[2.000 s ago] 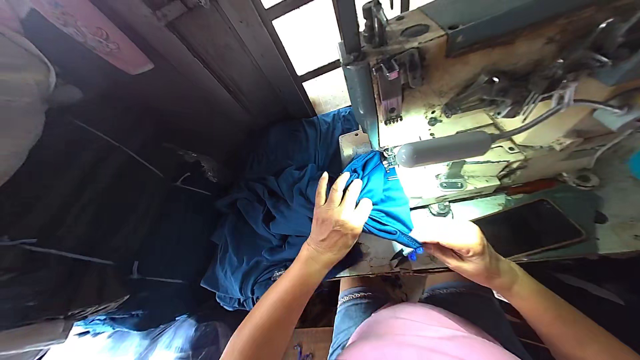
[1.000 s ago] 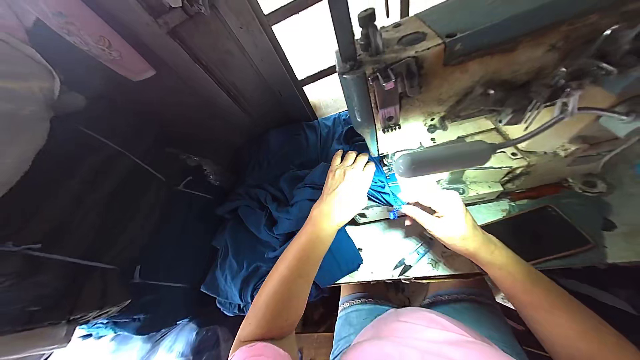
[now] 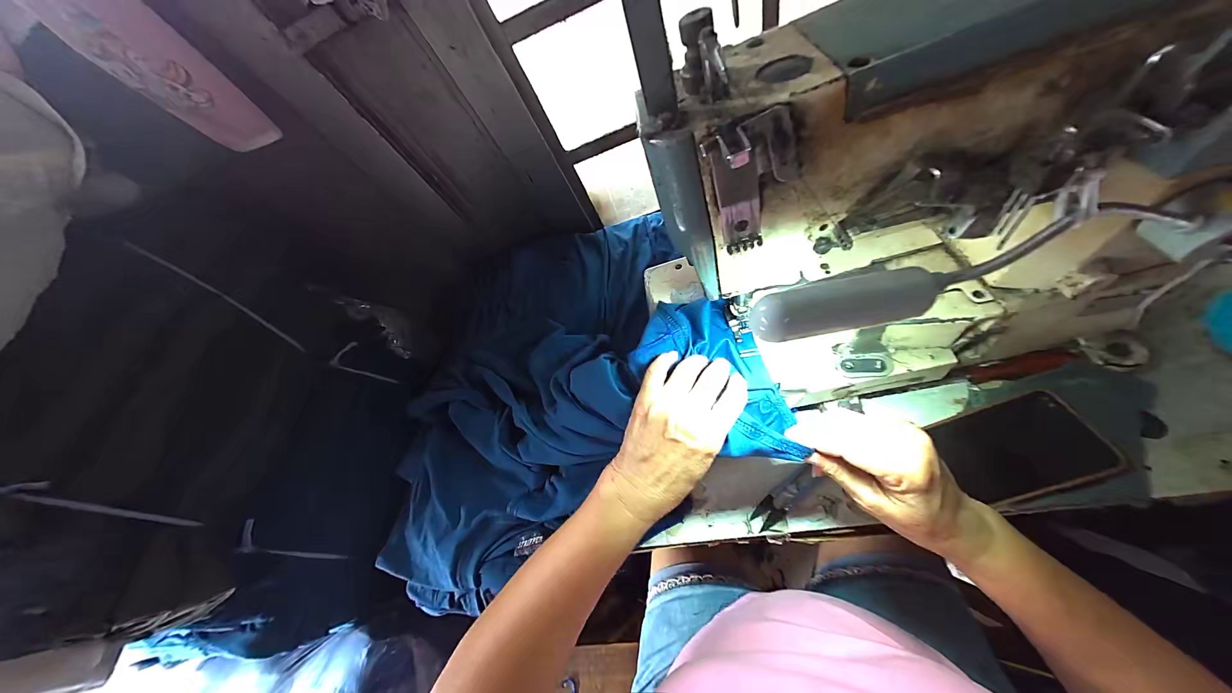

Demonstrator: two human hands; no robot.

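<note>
Blue garment fabric (image 3: 539,414) lies bunched left of an industrial sewing machine (image 3: 818,192), its brightly lit edge at the needle area. My left hand (image 3: 683,414) presses on the lit fabric with bent fingers; whether it grips any cloth is hard to tell. My right hand (image 3: 885,462) pinches the fabric's stitched right corner between thumb and fingers. A grey lamp (image 3: 847,303) on a flexible neck shines over the needle, which is partly hidden behind it. Below the fabric, between my hands, small thread snips (image 3: 778,502) rest on the machine table.
A dark phone (image 3: 1025,448) lies on the table to the right, below a red-handled tool (image 3: 1020,368). Dark cloth (image 3: 241,385) with pale strips fills the left side. A barred window (image 3: 577,77) is beyond the machine. The table's front edge runs above my lap.
Since one second ago, the lit fabric has spread out between my hands, and its corner has come toward me with my right hand. My left hand has moved slightly toward me.
</note>
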